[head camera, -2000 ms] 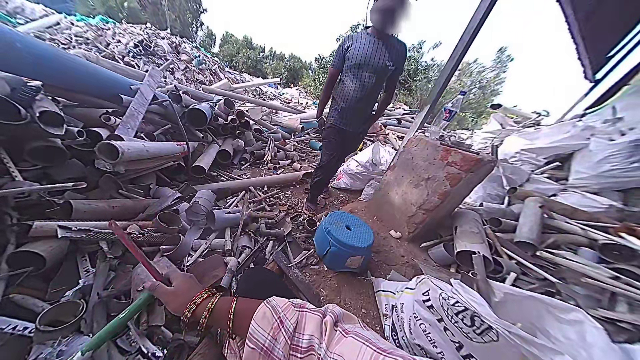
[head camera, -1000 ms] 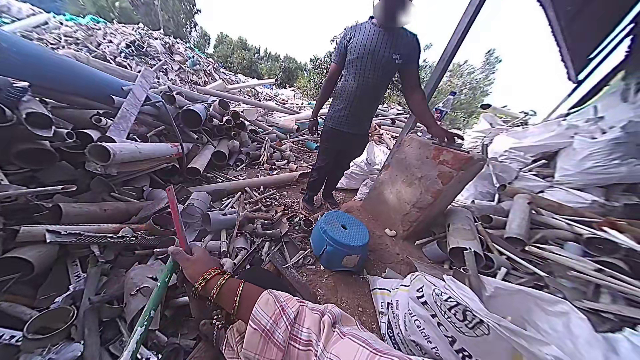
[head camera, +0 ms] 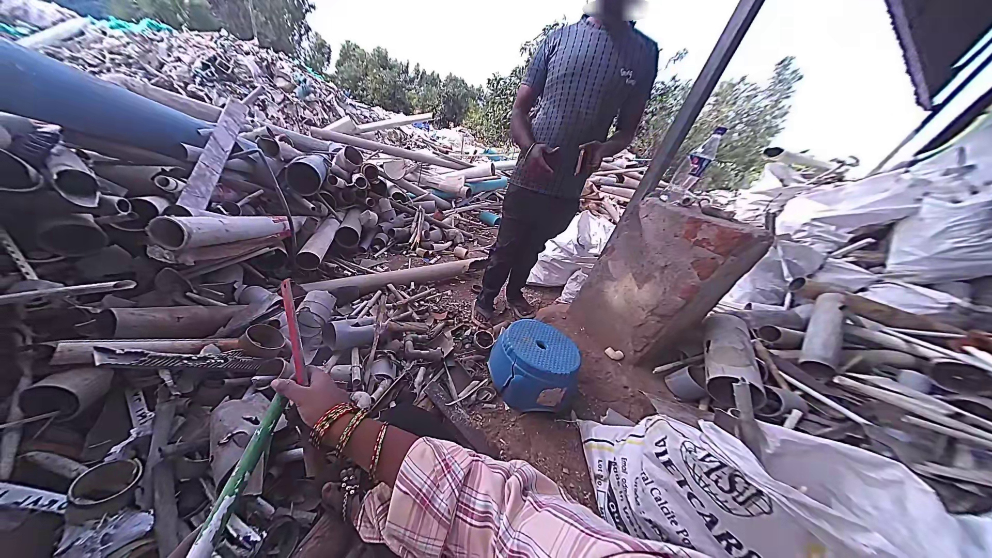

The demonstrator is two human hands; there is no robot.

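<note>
My right hand [head camera: 314, 397], in a pink plaid sleeve with several thread bracelets, is closed at the left of centre. Above its fingers rises a narrow red strip [head camera: 293, 329]; below it a green and white pole [head camera: 240, 457] slants down to the bottom edge. Whether strip and pole are one piece, I cannot tell. Scrap pipes and shards [head camera: 240, 426] lie around and beneath the hand. Under the forearm a beaded band [head camera: 350, 488] shows beside a dark patch that may be my left hand; the sleeve hides most of it, and its grip is unclear.
A blue plastic stool [head camera: 535, 372] stands on the dirt. Behind it, a person [head camera: 581, 116] stands beside a leaning brick and concrete block [head camera: 666, 279] with a bottle [head camera: 705, 155] on top. Printed white sacks [head camera: 697, 480] lie lower right. Pipe heaps [head camera: 225, 232] rise on both sides.
The red strip has swung from slanting left to nearly upright in my right hand. The other person first reached to the block, then drew both hands together in front of the body.
</note>
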